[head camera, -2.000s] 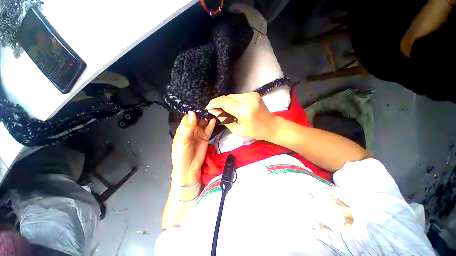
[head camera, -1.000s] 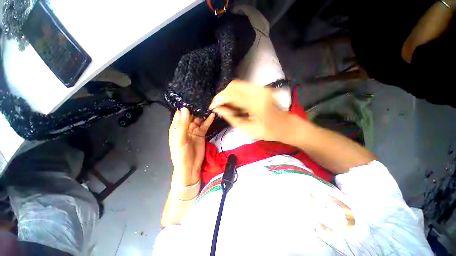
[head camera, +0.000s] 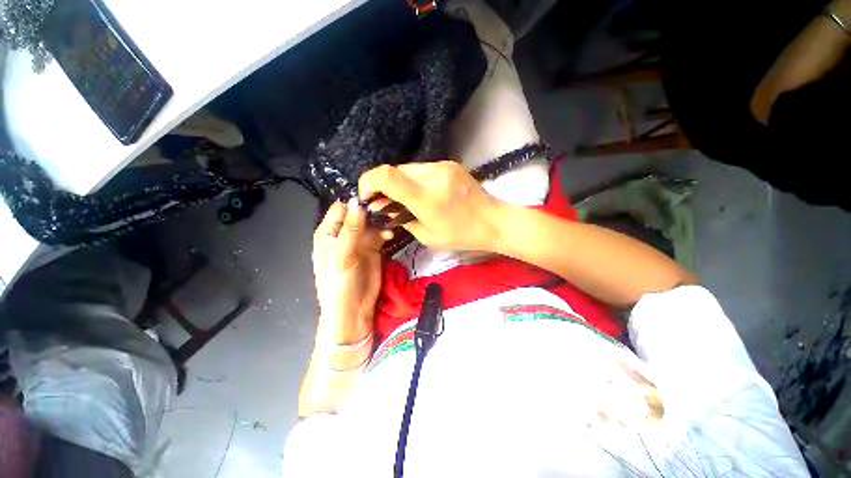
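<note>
A black nubby garment piece (head camera: pixel 387 126) lies over my lap, with a narrow beaded trim (head camera: pixel 328 175) glinting white along its near edge. My left hand (head camera: pixel 347 252) pinches the cloth edge between thumb and fingers. My right hand (head camera: pixel 429 201) is at the same edge, its thumb and forefinger together beside my left fingertips. A needle is too small to make out. A dark ribbed strip (head camera: pixel 511 161) shows beyond my right hand, across my light-clothed leg.
A white table (head camera: pixel 224 47) at upper left holds a smartphone (head camera: pixel 110 70) and a silver-grey bead heap (head camera: pixel 26 26). Black glittering strands (head camera: pixel 121 217) hang off its edge. Red cloth (head camera: pixel 467 282) covers my lap. Another person's arm (head camera: pixel 807 65) is at upper right; a microphone (head camera: pixel 429 317) hangs on my chest.
My right hand was blurred and raised a second ago; it has come left and down to the cloth edge, against my left fingertips. My left hand still holds the edge.
</note>
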